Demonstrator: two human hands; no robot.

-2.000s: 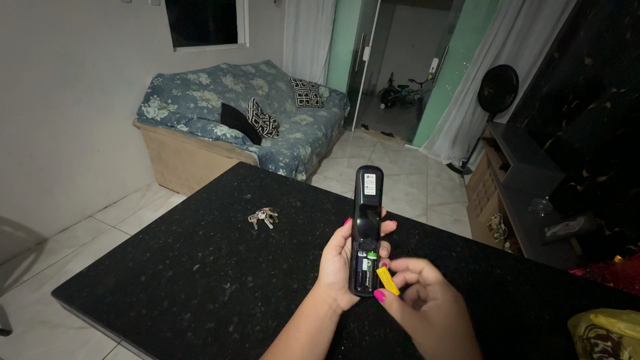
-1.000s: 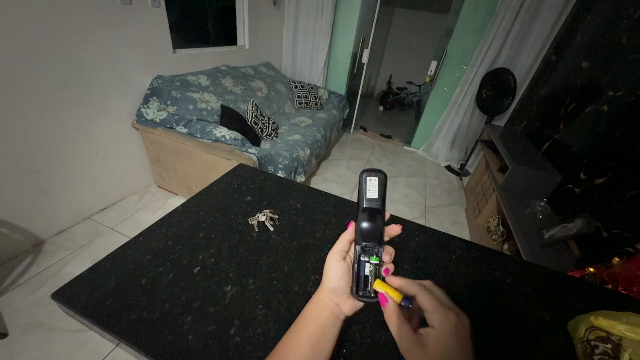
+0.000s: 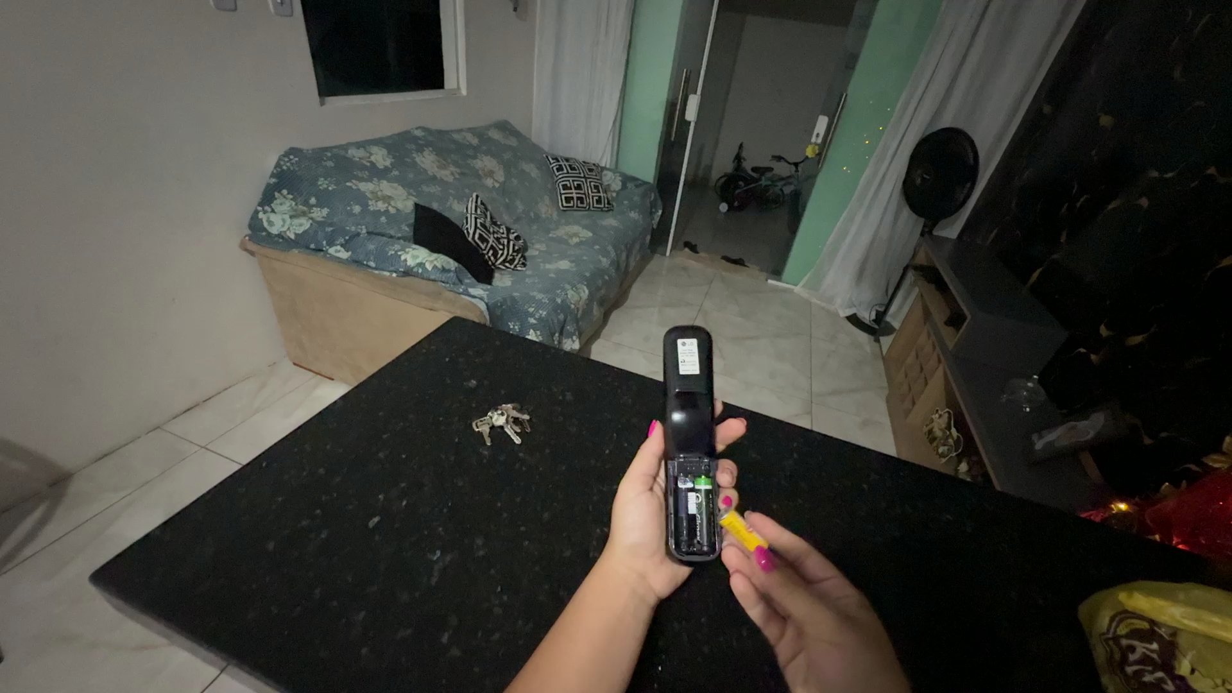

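Note:
My left hand [image 3: 643,520] holds a black remote control [image 3: 690,414] upright, its back facing me and its battery compartment uncovered. Inside the compartment lies a battery with a green end [image 3: 704,510]; the left part of the compartment is dark, and I cannot tell what it holds. Just right of the remote's lower end, my right hand [image 3: 804,597] pinches a yellow battery [image 3: 745,530] between thumb and fingers. A bunch of keys [image 3: 502,423] lies on the black speckled stone countertop [image 3: 385,539], left of both hands.
A yellowish plastic bag [image 3: 1155,630] sits at the counter's right corner, with a shiny red item [image 3: 1169,515] behind it. Beyond the counter are a sofa under a floral cover [image 3: 577,260], a black fan [image 3: 941,175] and a low TV cabinet [image 3: 991,375].
The yellow battery's angle in my right fingers has changed, and it is now beside the compartment instead of over its edge as one second ago. My left hand keeps hold of the remote.

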